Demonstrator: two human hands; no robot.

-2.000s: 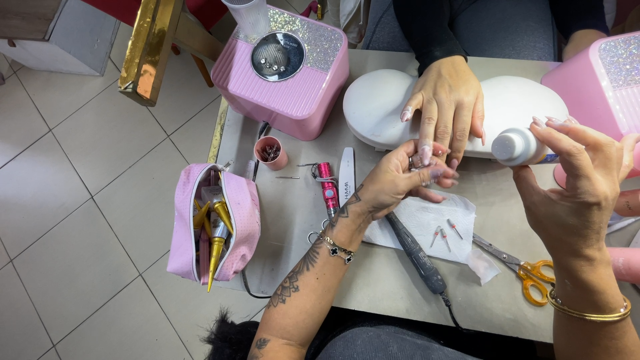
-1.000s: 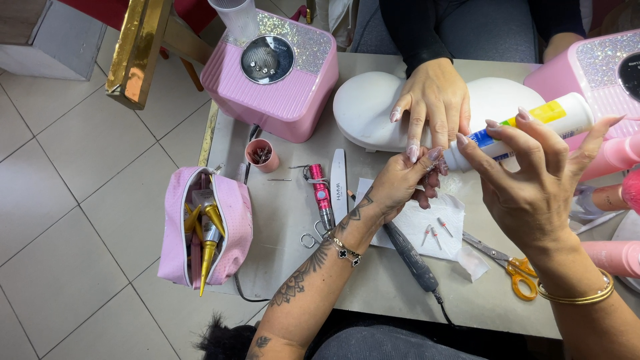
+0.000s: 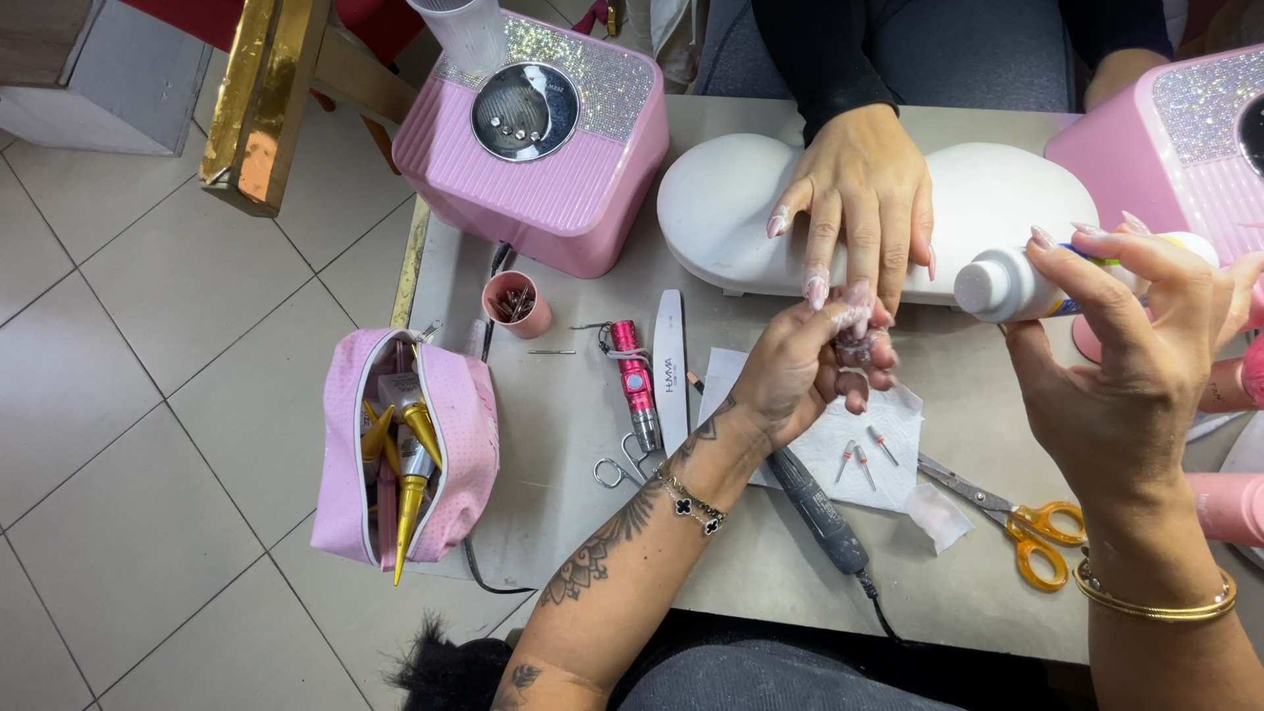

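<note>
My left hand [image 3: 805, 370] touches a fingertip of another person's hand [image 3: 869, 207], its fingers partly blurred and dusted with white. That person's hand lies palm down over a white padded hand rest [image 3: 731, 212]. In my right hand [image 3: 1136, 326] is a white plastic bottle [image 3: 1007, 284], tilted almost level, its capped end towards the person's fingers. Below my left hand, several nail drill bits [image 3: 862, 466] lie on a white paper towel [image 3: 899, 420]. A grey electric nail drill handpiece [image 3: 818, 512] lies partly on the towel, with orange-handled scissors [image 3: 1017, 521] to its right.
Pink nail lamps [image 3: 533, 178] stand at left and right. On the left are a pink cup of bits [image 3: 516, 304], an open pink pouch [image 3: 341, 444], a pink flashlight [image 3: 634, 383], a nail file [image 3: 671, 370] and small metal scissors [image 3: 632, 462]. The handpiece cord runs to the front edge.
My right hand has drawn the bottle away to the right from the person's fingers, where it was a second ago. My left hand stays at those fingers.
</note>
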